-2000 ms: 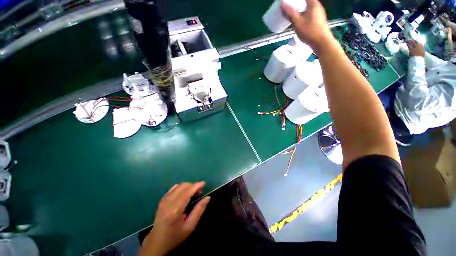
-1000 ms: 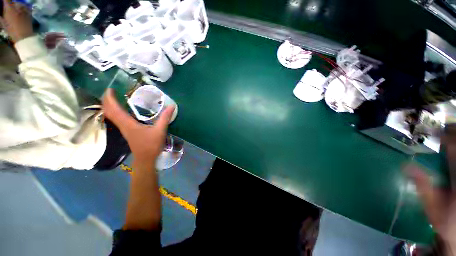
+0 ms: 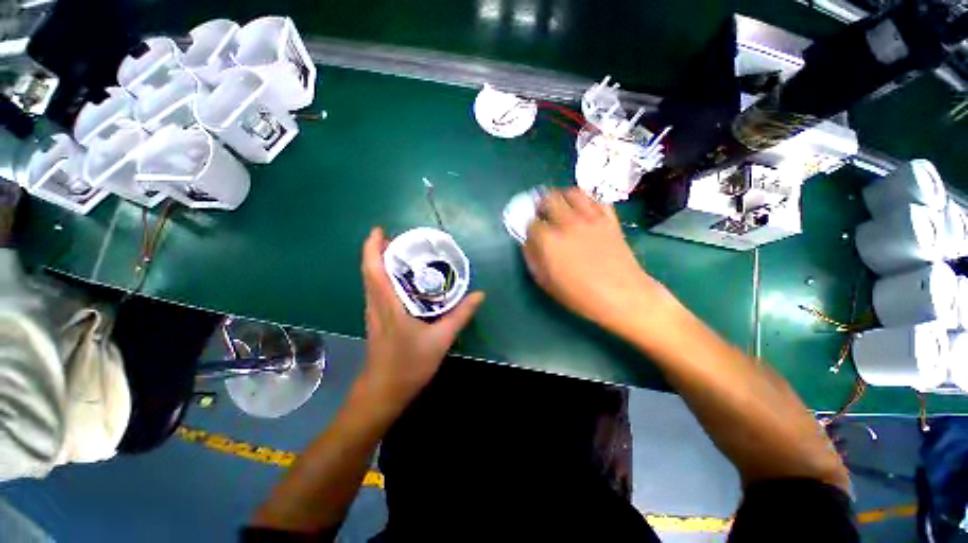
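Observation:
My left hand (image 3: pixel 409 339) holds a white plastic housing (image 3: pixel 427 272) near the bench's front edge, its open mouth up. Wires and a round part show inside, and a thin lead with a small plug sticks out behind it. My right hand (image 3: pixel 578 249) has its fingers on a white inner cover (image 3: pixel 521 215) at the bench, right of the housing. The hand is slightly blurred and hides part of the cover. Another inner cover (image 3: pixel 504 112) lies behind, joined by red wires to a cluster of covers (image 3: pixel 607 165) with upright posts.
White housings (image 3: pixel 170 170) stand grouped at the left, and more housings (image 3: pixel 897 286) stand at the right with wires hanging. A grey-white metal fixture (image 3: pixel 743 202) sits right of the covers, a dark arm (image 3: pixel 839 80) above it. A person's pale sleeve (image 3: pixel 48 361) shows at far left.
The view has swung back rightward. My left hand has taken hold of a housing and brought it in front of me. My right hand has reached to a cover.

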